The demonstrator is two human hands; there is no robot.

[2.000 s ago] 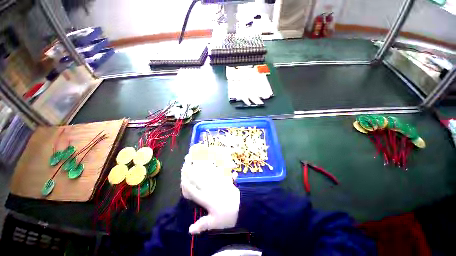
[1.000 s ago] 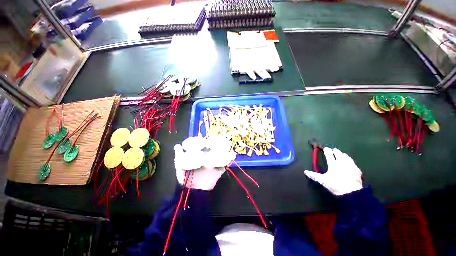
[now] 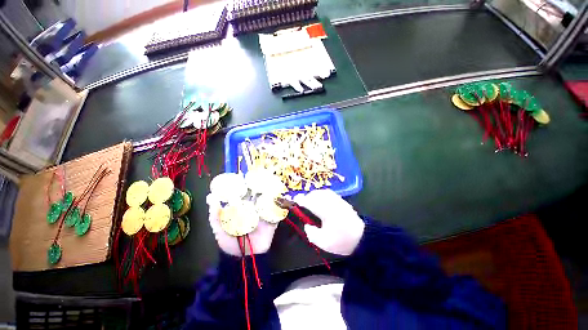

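My left hand [image 3: 233, 240], in a white glove, holds a group of four joined round circuit boards [image 3: 238, 218] with the pale yellow side up. Red lead wires [image 3: 245, 277] hang from the boards towards me. My right hand [image 3: 336, 222], also gloved, holds the red-handled cutters [image 3: 302, 213]; their dark jaws are at the right edge of the boards. Whether the jaws are closed on anything is too small to tell. The blue component tray [image 3: 351, 169] with small cream-yellow components [image 3: 300, 155] lies just beyond my hands.
Stacked boards [image 3: 147, 207] lie left of my hands, with a tangled pile [image 3: 203, 119] behind. Cardboard [image 3: 97, 242] holds small green discs. Board bundles [image 3: 499, 97] lie right. Spare gloves [image 3: 293, 58] and ridged racks [image 3: 271, 14] are behind the tray. A red basket [image 3: 509, 264] is lower right.
My right hand has picked up the cutters from the mat and brought them left to the boards in my left hand. The camera view has shifted.
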